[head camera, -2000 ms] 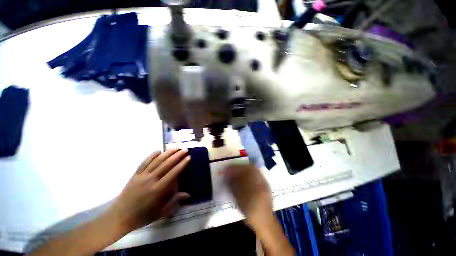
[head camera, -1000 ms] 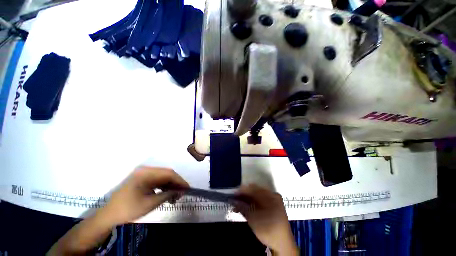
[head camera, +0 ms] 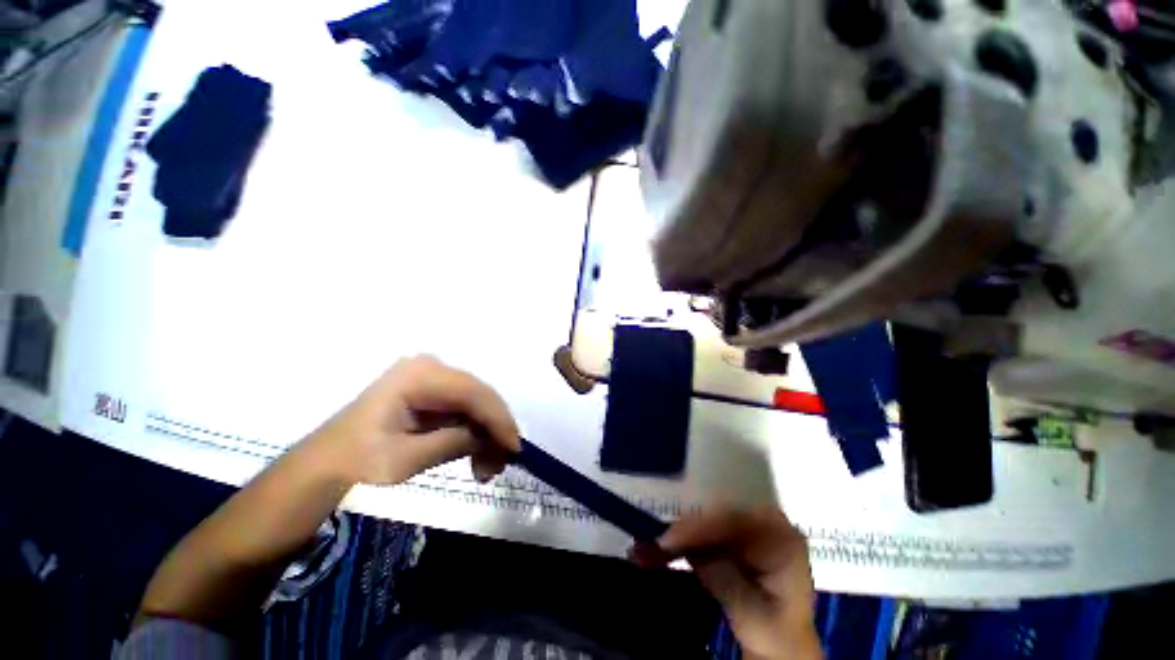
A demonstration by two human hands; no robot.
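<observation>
A narrow navy strip is stretched between my two hands over the table's front edge, slanting down to the right. My left hand pinches its left end. My right hand pinches its right end. A rectangular navy panel lies flat on the machine bed and table, just beyond the strip and to the left of the needle area. The presser foot and needle are hidden or too blurred to tell under the sewing machine head.
A fanned navy bundle lies behind, left of the machine head. A navy stack lies at far left. Loose navy strips, a red item and a black phone lie right of the panel. A printed ruler runs along the front edge.
The strip, earlier nearly level between my hands, now slants, its right end lower. The view has shifted, so the table things appear further right. The panel still lies flat, as one second ago.
</observation>
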